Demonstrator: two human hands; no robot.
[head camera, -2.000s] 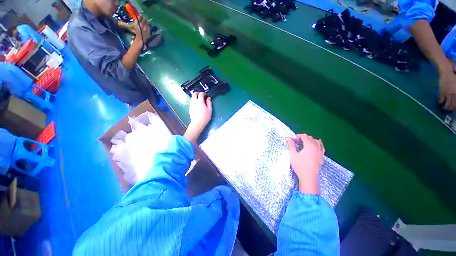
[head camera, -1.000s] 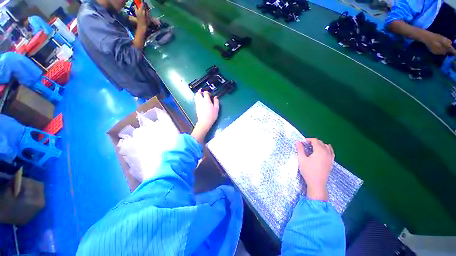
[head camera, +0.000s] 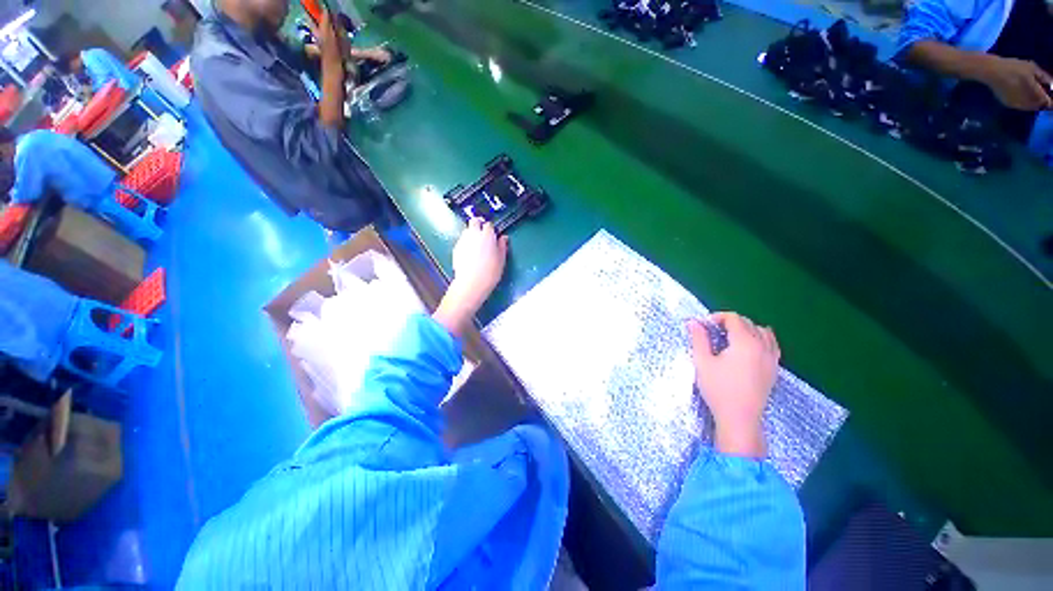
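My left hand (head camera: 476, 263) reaches forward on the green bench, its fingertips on the near edge of a black frame assembly (head camera: 497, 196) with pale marks in its middle. The frame assembly lies flat beyond the silver mat. My right hand (head camera: 737, 367) rests over the right part of the silver bubble-foil mat (head camera: 600, 346), closed on a small black part (head camera: 717, 337) that shows between thumb and fingers. Most of that part is hidden.
Another black assembly (head camera: 554, 112) lies farther up the green bench (head camera: 693, 219). Heaped black parts (head camera: 860, 87) lie at the far side. A cardboard box (head camera: 303, 303) with white liners stands left. A dark panel (head camera: 883, 560) is at lower right. Two persons work across and at left.
The view has shifted slightly, so the bench things appear a little farther right. My left hand stays at the frame assembly and my right hand still holds the small black part.
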